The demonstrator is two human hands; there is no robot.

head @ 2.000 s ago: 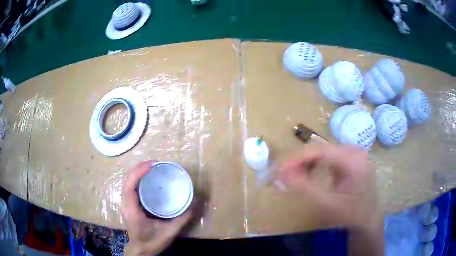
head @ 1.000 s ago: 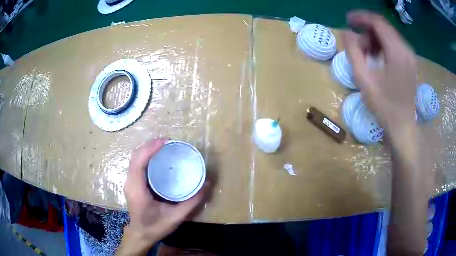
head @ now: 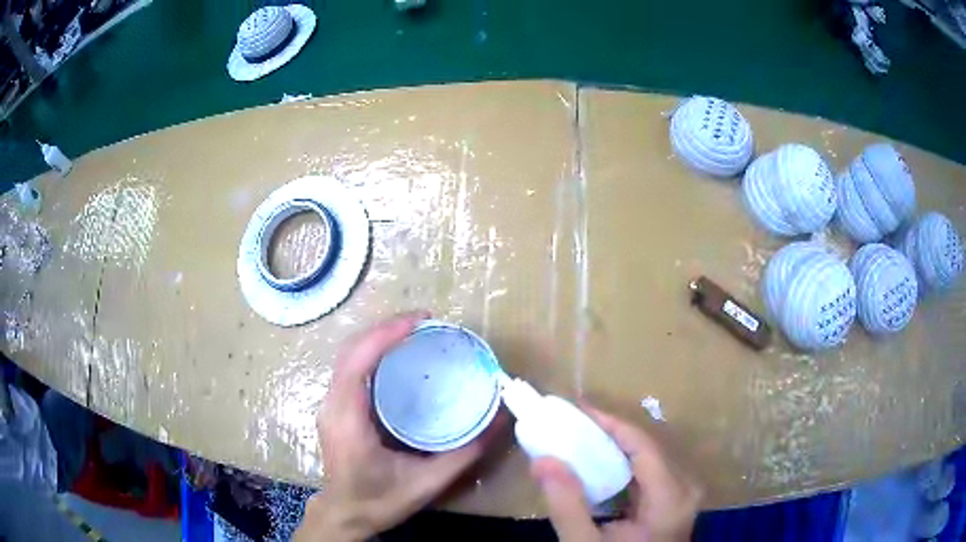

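My left hand (head: 365, 434) holds a pale hat crown (head: 434, 386) with its hollow side facing up. My right hand (head: 625, 482) grips the white glue bottle (head: 572, 439), tilted with its nozzle at the right rim of the crown. A flat hat brim (head: 347, 254) with a raised grey collar lies on the bench above my left hand. Several ridged crowns (head: 810, 296) lie grouped at the right, some stacked together.
A brown lighter-like bar (head: 731, 312) and a small white scrap (head: 653, 408) lie on the film-covered bench (head: 477, 159). An assembled hat (head: 267, 40) stands on the green belt (head: 508, 42). Blue bins show below the bench edge. Small white bottles lie at far left.
My right hand has come from the crowns at the right to the bench front and taken hold of the glue bottle. Its nozzle is now at the rim of the crown in my left hand.
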